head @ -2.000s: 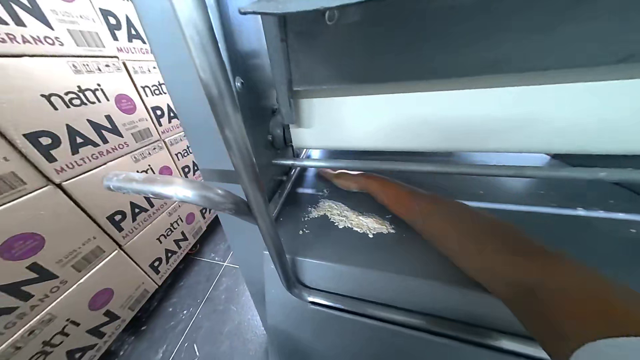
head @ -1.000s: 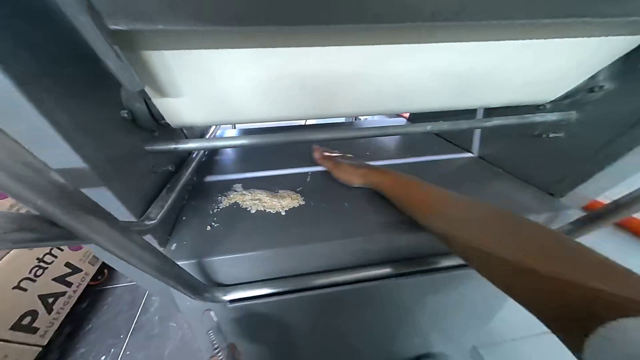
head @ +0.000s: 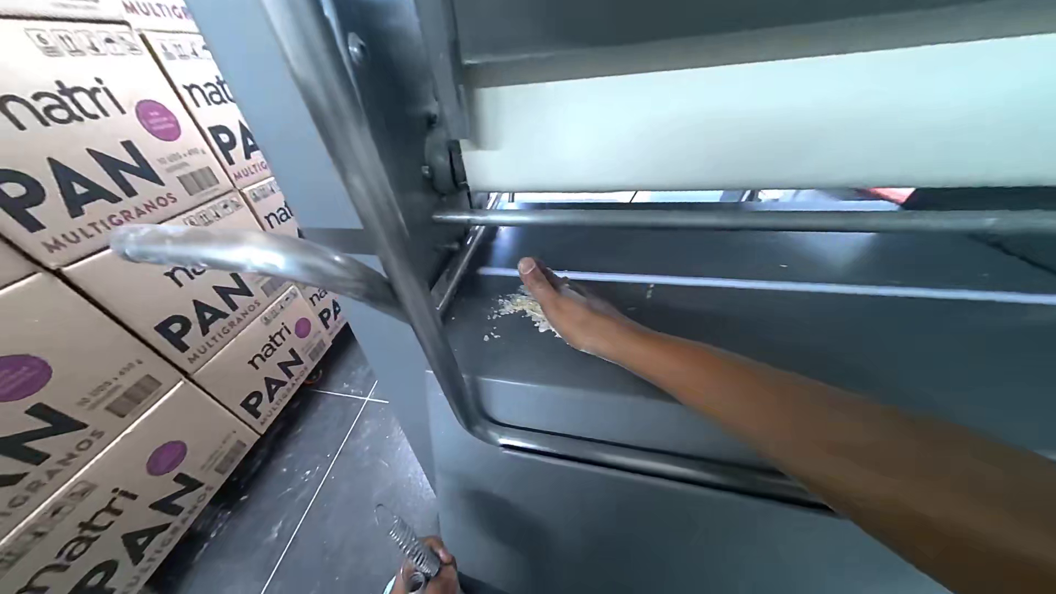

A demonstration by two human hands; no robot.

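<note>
My right hand (head: 573, 313) reaches in from the right over the grey metal shelf (head: 742, 330) of a machine, its edge against a small pile of pale flakes or crumbs (head: 518, 305). Its palm side is turned left and its fingers are partly hidden; I cannot tell whether anything is in them. Low in the head view, my left hand (head: 429, 569) is closed around an object with a metal coil spring (head: 410, 544); the rest of that object is mostly hidden.
A metal tube frame (head: 363, 173) with a protruding handle (head: 256, 252) stands left of the shelf. A crossbar (head: 742, 219) runs above my right hand, below a white roller or panel (head: 742, 132). Stacked cardboard boxes (head: 91, 190) line the left, beside the dark tiled floor (head: 338, 478).
My right hand has moved onto the crumbs, which lay apart from it a second ago. My left hand with the spring shows more fully. The view has swung left.
</note>
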